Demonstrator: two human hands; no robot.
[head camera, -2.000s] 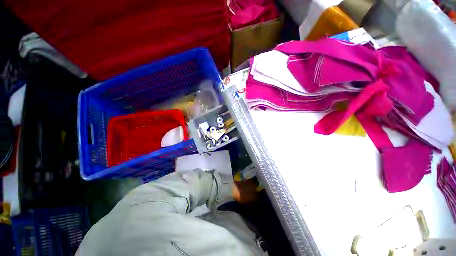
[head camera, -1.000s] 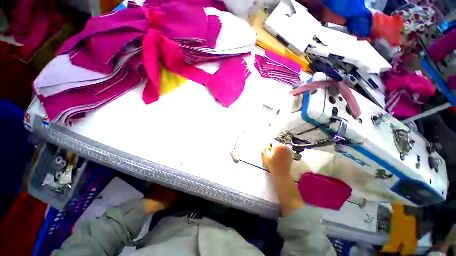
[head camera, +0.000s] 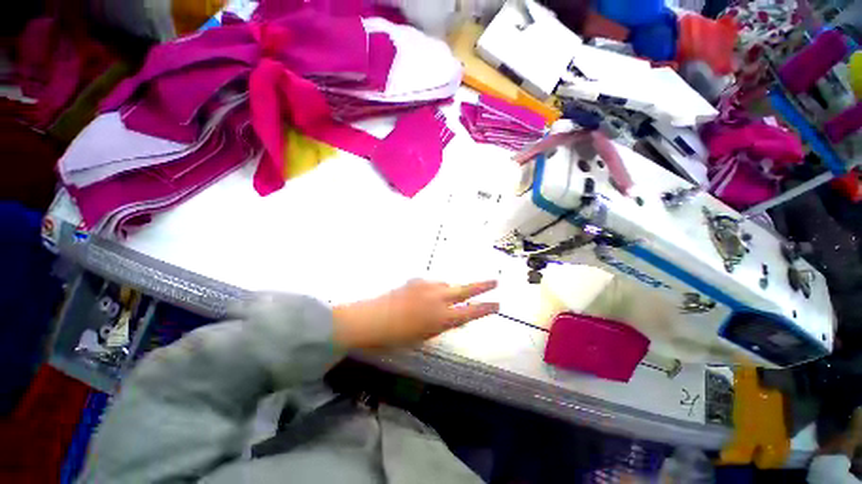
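My left hand (head camera: 416, 314) reaches over the white table from the left, its fingers apart and pointing right. I see nothing in it. The fingertips are below and left of the sewing machine's needle area (head camera: 534, 253), not touching it. The white sewing machine (head camera: 662, 236) with a blue stripe stands at the right. A magenta rounded pad or piece (head camera: 597, 346) lies on the machine bed under the arm. My right hand is not in view.
A layered magenta and lilac heap (head camera: 180, 142) with a red-pink tie (head camera: 274, 113) lies at the back left. Small magenta pieces (head camera: 503, 121) lie behind the needle area. A grey bobbin tray (head camera: 102, 326) hangs under the left table edge.
The view has swung right from the baskets to the machine. My left hand has come up from below the table edge onto the table. My right hand has left the needle area and the picture.
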